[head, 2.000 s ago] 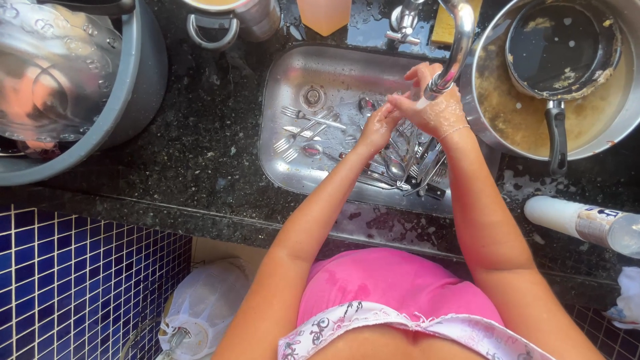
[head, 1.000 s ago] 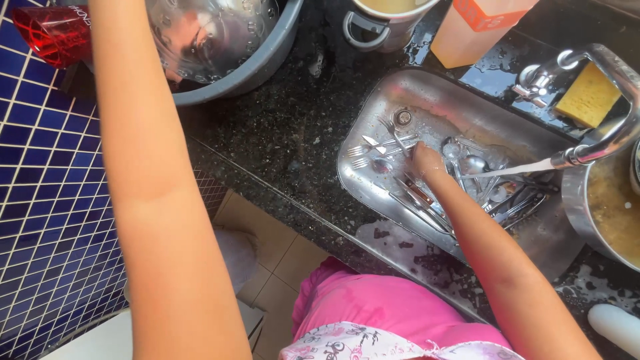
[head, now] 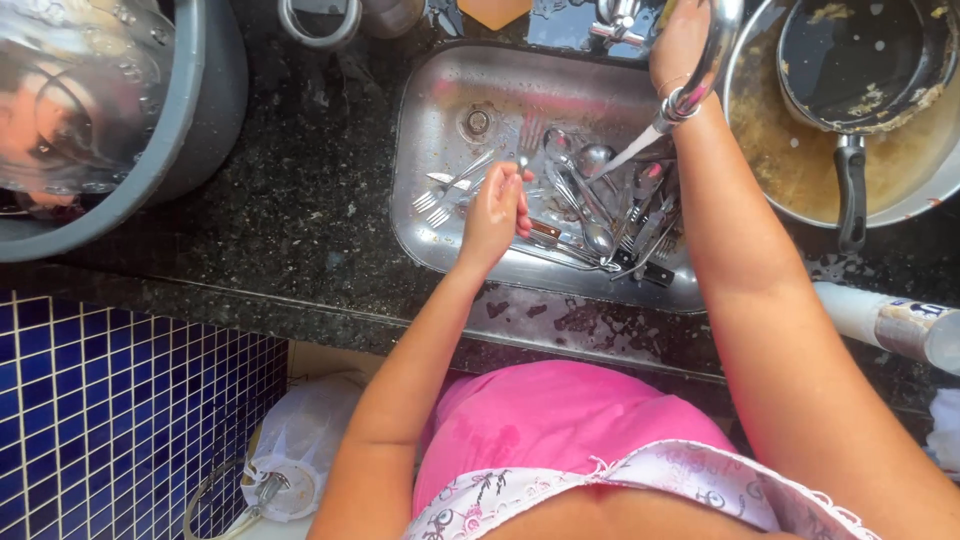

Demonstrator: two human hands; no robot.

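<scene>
My left hand [head: 495, 214] is raised over the steel sink [head: 420, 97] and grips a metal fork [head: 530, 139] with its tines up. My right hand [head: 681, 45] reaches past the faucet [head: 716, 60] at the sink's back right corner; its fingers are cut off by the frame and partly behind the spout, near a sliver of yellow sponge. Water runs from the spout onto spoons [head: 598, 236], forks [head: 442, 195] and knives lying in the sink. One knife has a brown handle [head: 544, 229], another a black handle [head: 652, 271].
A large grey tub [head: 191, 97] with clear wet items stands at left. On the right, a big pot [head: 795, 180] of murky water holds a black frying pan [head: 851, 67]. A white bottle [head: 855, 311] lies on the granite counter [head: 315, 195]. A handled metal pot is at the back.
The left hand now holds a fork over the sink; one second ago an arm stretched left toward the tub. The other hand has left the cutlery for the faucet side. The view has swung back right.
</scene>
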